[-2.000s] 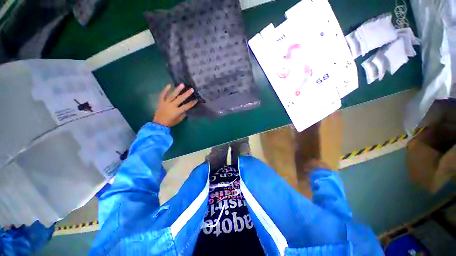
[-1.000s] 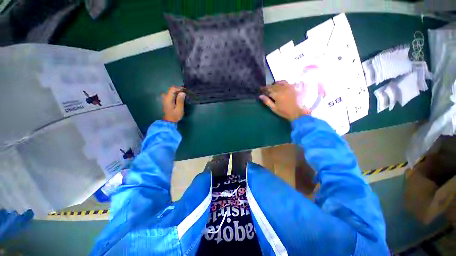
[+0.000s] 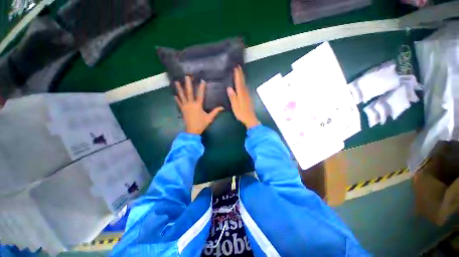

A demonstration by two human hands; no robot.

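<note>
A dark grey bubble bag (image 3: 206,65) lies across the pale rail and the near green work surface, bulging and shorter than a flat bag. My left hand (image 3: 195,106) rests on its lower left part with the fingers spread. My right hand (image 3: 242,100) lies along its right edge with the fingers pointing away from me. Both palms press on or against the bag. What is inside the bag cannot be seen.
White flat box blanks (image 3: 314,110) lie right of my hands. Small white folded pieces (image 3: 377,83) and a clear plastic bag (image 3: 440,90) are farther right. Opened white cartons (image 3: 45,165) stand at left. More dark bags (image 3: 108,30) lie on the far belt.
The bag's near part has been folded up, so it looks shorter. My hands have moved from its near corners onto its body and right edge. The view has shifted, showing more of the belt.
</note>
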